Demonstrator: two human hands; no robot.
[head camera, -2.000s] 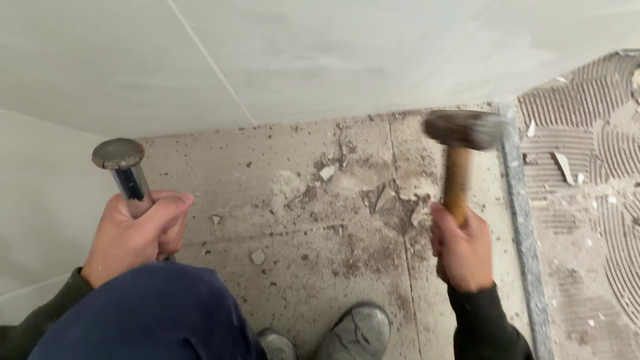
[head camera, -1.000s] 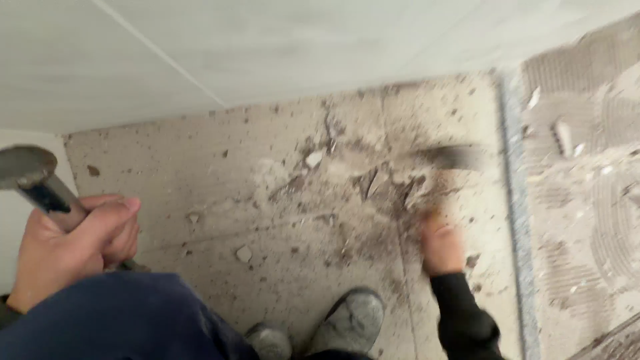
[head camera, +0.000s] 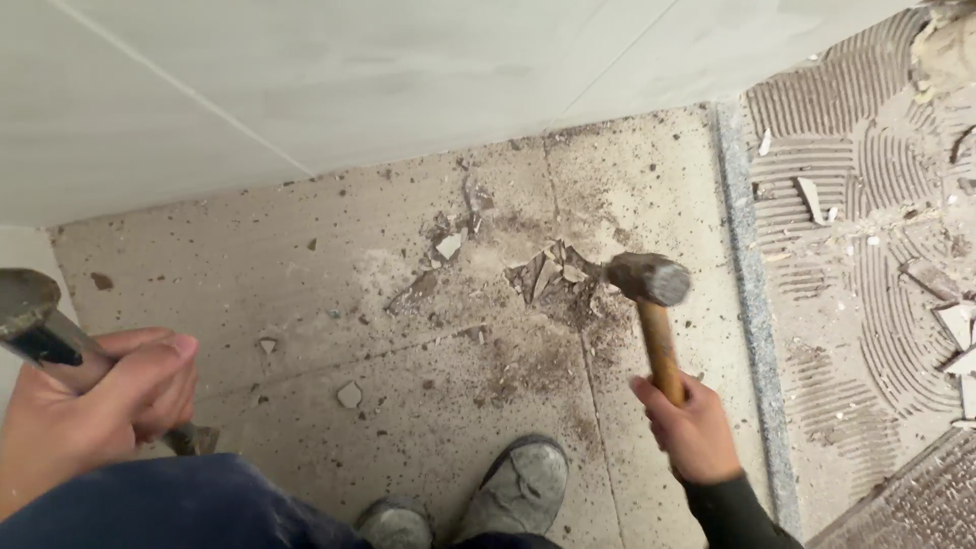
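My right hand (head camera: 690, 427) grips the wooden handle of a club hammer (head camera: 650, 280), whose steel head is over the broken floor tile at right of centre. At the left edge my left hand (head camera: 99, 412) is closed around a steel chisel (head camera: 57, 335); its mushroomed striking end points up and left, and its blade end shows below the fist, off the floor. Between the hands, cracked tile pieces (head camera: 545, 274) lie in a rough, dusty patch of the tiled floor (head camera: 290, 305). Loose chips (head camera: 349, 394) are scattered around.
A large-tiled wall (head camera: 381, 69) rises beyond the floor. A grey stone strip (head camera: 747, 305) borders the tiles; right of it lies ridged adhesive (head camera: 884, 160) with tile shards (head camera: 953, 324). My dusty shoes (head camera: 518, 484) stand at the bottom. A textured mat-like surface (head camera: 915, 496) fills the lower right corner.
The hammer swung down toward the broken patch, blurred a second ago, and its head now shows clearly at the patch's right side. The left hand still holds the chisel, nearer the left edge than two seconds ago.
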